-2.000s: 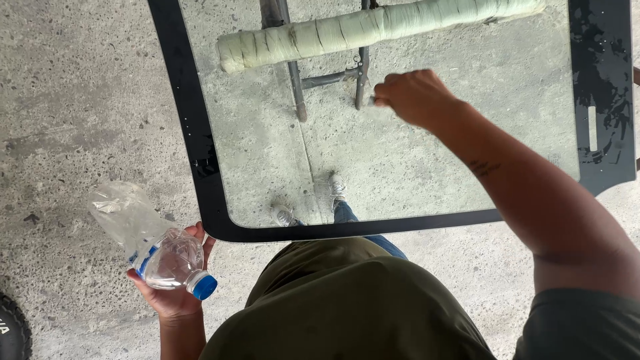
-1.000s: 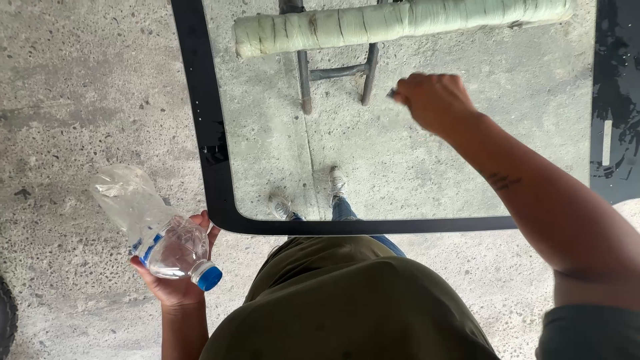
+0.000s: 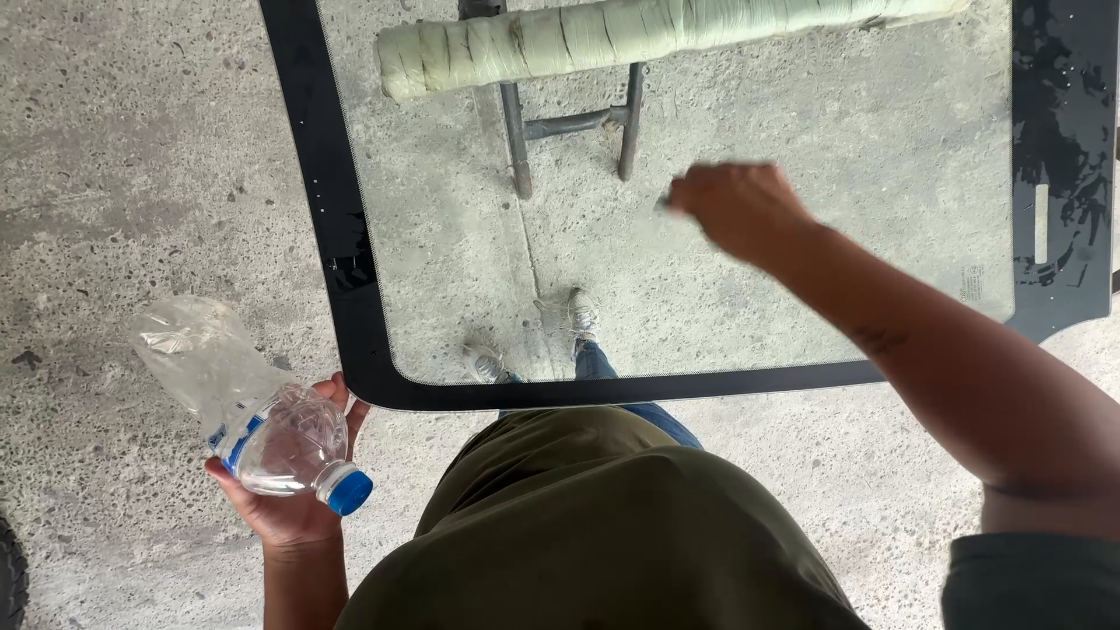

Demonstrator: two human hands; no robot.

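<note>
My left hand holds a crumpled clear plastic bottle with a blue cap, tilted so the cap points down and right. Its fingertips are by the rounded corner of a vehicle glass pane with a black border. Over the middle of the pane is my right hand, blurred, its fingers curled around something small and dark at the fingertips. What that small thing is, I cannot tell.
Beneath the glass, a metal stand has a bar wrapped in pale film. My shoes show through the pane on the rough concrete floor. Part of a black tire is at the lower left edge.
My left hand keeps its hold on the bottle beside the pane's corner. My right hand stays over the glass, with only a small shift.
</note>
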